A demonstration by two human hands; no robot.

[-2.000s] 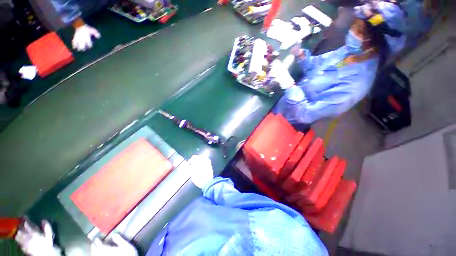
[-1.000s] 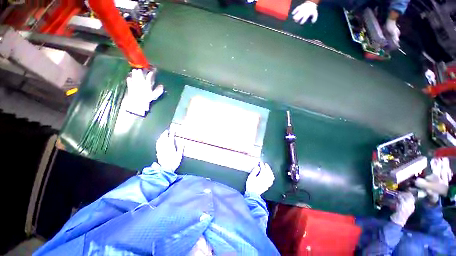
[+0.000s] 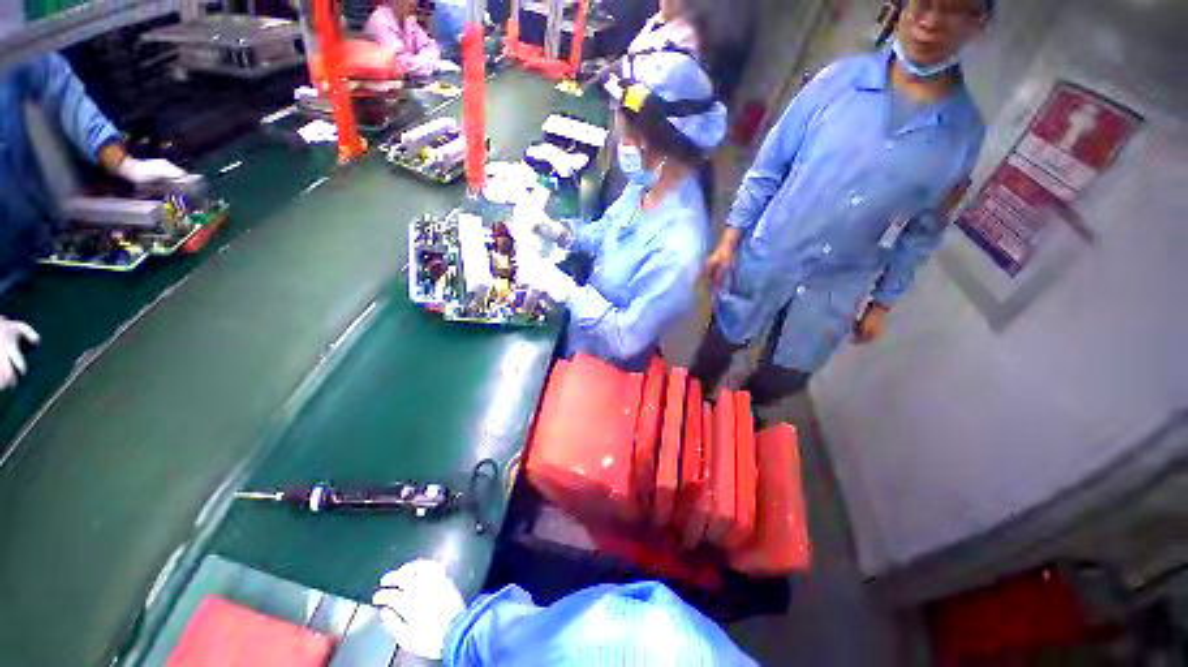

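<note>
The red foam pad (image 3: 248, 638) lies on the pale grey-green mat (image 3: 261, 589) at the bottom left, both cut off by the lower edge. My right hand (image 3: 420, 609), in a white glove, is at the right end of the mat, its fingers close to the mat's edge. Whether it grips that edge is unclear. The dark electric screwdriver (image 3: 378, 498) lies on the green bench above the mat, tip to the left, cord curling at its right end. My left hand is out of the picture.
Several red foam pads (image 3: 586, 437) stand in a dark bin right of the bench. A co-worker (image 3: 651, 267) handles a circuit board (image 3: 456, 267) further up. Another person (image 3: 847, 196) stands in the aisle. The green conveyor (image 3: 196, 378) runs along the left.
The view has swung right and up, towards the co-worker and aisle. My left hand has left the picture. My right hand remains by the mat's right end.
</note>
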